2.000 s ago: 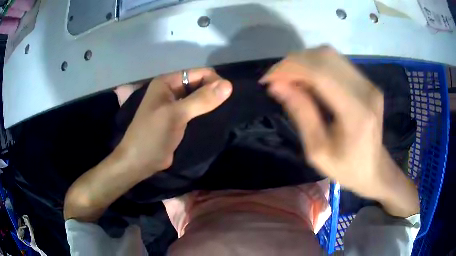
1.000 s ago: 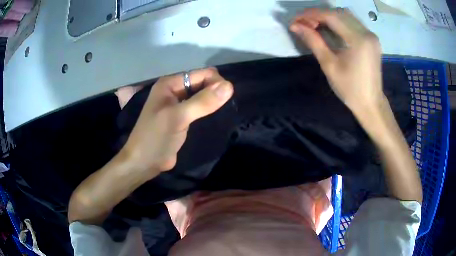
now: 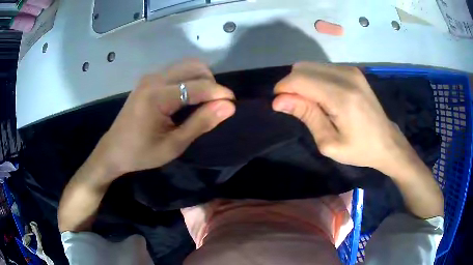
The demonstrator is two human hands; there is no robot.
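A large black garment piece [image 3: 249,134] lies over the lap and hangs below the table's front edge. My left hand [image 3: 171,111], with a silver ring, pinches its upper edge between thumb and fingers. My right hand [image 3: 332,111] pinches the same edge a short way to the right. A short strip of the black edge runs between the two hands. A flat pink-orange oval, likely tailor's chalk [image 3: 329,27], lies on the white table, behind my right hand.
The white table [image 3: 155,70] has several round screws and a grey metal plate [image 3: 118,14] at the upper left. A paper note [image 3: 456,18] is at the upper right. A blue plastic basket [image 3: 459,134] with black cloth stands at the right. Pink thread [image 3: 26,21] shows at the upper left.
My right hand has come back from over the table and now pinches the cloth. The pink-orange oval now shows on the table. My left hand's fingers are slightly shifted and blurred.
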